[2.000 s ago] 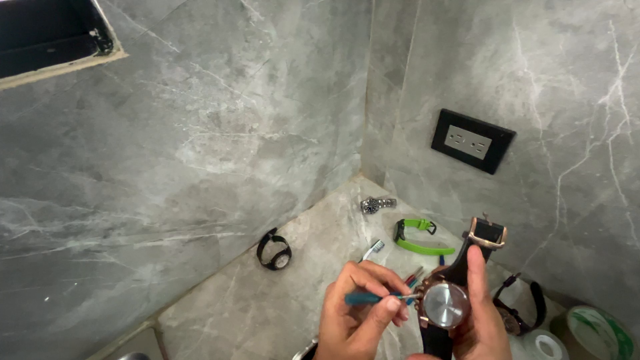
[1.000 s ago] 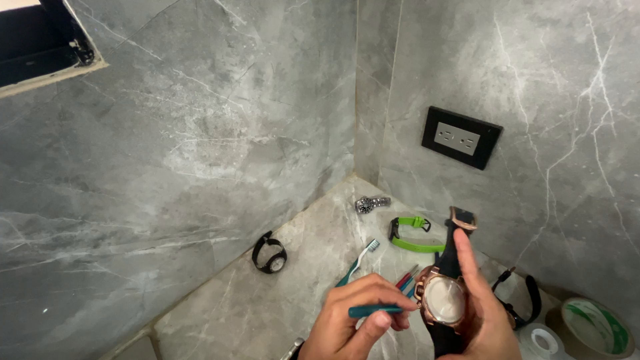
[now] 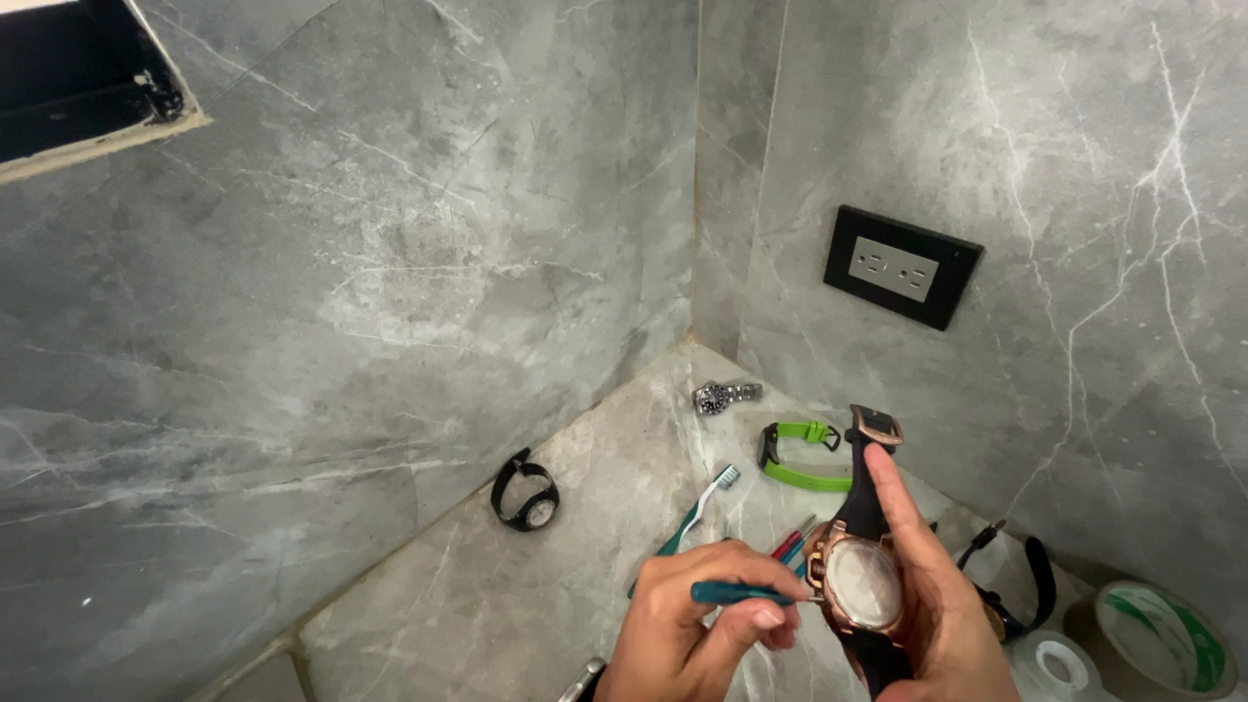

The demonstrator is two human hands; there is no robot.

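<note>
My right hand (image 3: 941, 595) holds a rose-gold wristwatch (image 3: 863, 585) with a black strap, its pin buckle pointing up and the index finger along the strap. Between the thumb and fingers of my left hand (image 3: 697, 619) is a small screwdriver with a teal handle (image 3: 736, 593); its tip meets the left side of the watch case, where exact contact is hard to see. Behind the hands lie a toothbrush (image 3: 697, 512), slim red and blue tools (image 3: 792, 544), a watch with a lime-green strap (image 3: 804, 478) and a metal-bracelet watch (image 3: 717, 397).
A black watch (image 3: 526, 497) lies at the left of the stone counter (image 3: 439, 585). At right are another black-strapped watch (image 3: 1038, 585), a white ring-shaped item (image 3: 1061, 665) and a roll of tape (image 3: 1155, 634). Marbled walls meet behind, with a black-framed outlet (image 3: 902, 266) on the right one.
The toothbrush, largely hidden by my left hand two seconds ago, shows more now. My hands keep hold of the screwdriver and the watch. The view has shifted slightly.
</note>
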